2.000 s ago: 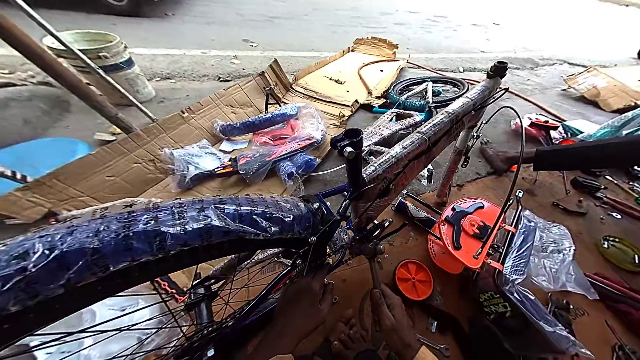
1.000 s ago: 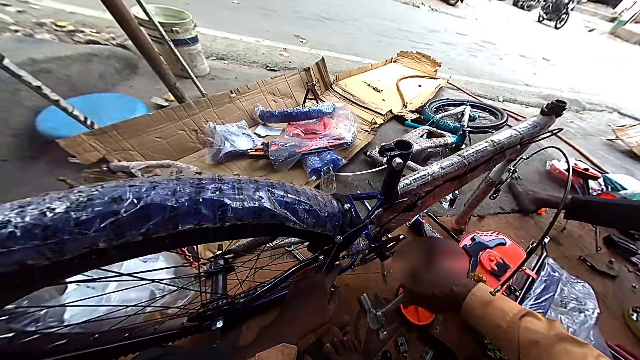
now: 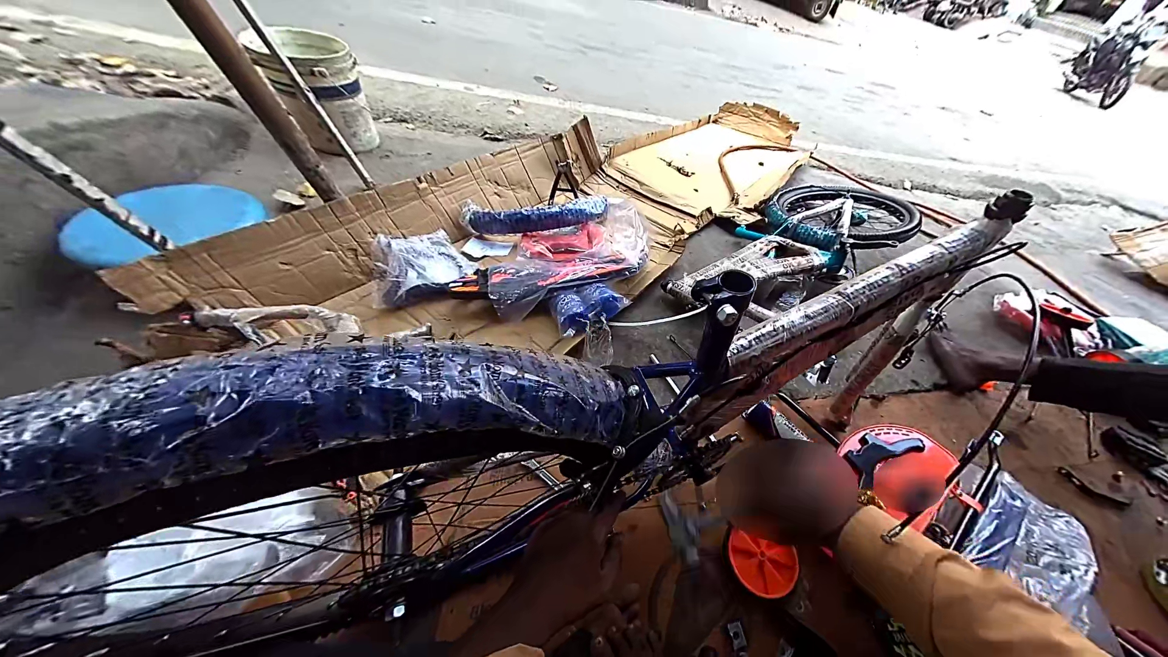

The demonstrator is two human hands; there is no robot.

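Observation:
A bicycle lies across the view, its rear tyre and main frame tube in printed plastic wrap. My right hand, blurred, reaches out of a mustard sleeve below the seat tube and holds what looks like a hammer, its head blurred and pointing left. My left hand is low by the crank area and the chain stay; its fingers are dark and partly hidden, so its grip is unclear. An orange plastic disc lies just below my right hand.
Flattened cardboard holds bagged parts. A small wheel lies beyond the frame. At right are a red round item, clear plastic and another person's foot. A bucket and blue disc stand left.
My right hand has moved up and right from below the crank area, with the hammer-like tool showing beside it. My left hand stays low by the bicycle. The view has turned somewhat.

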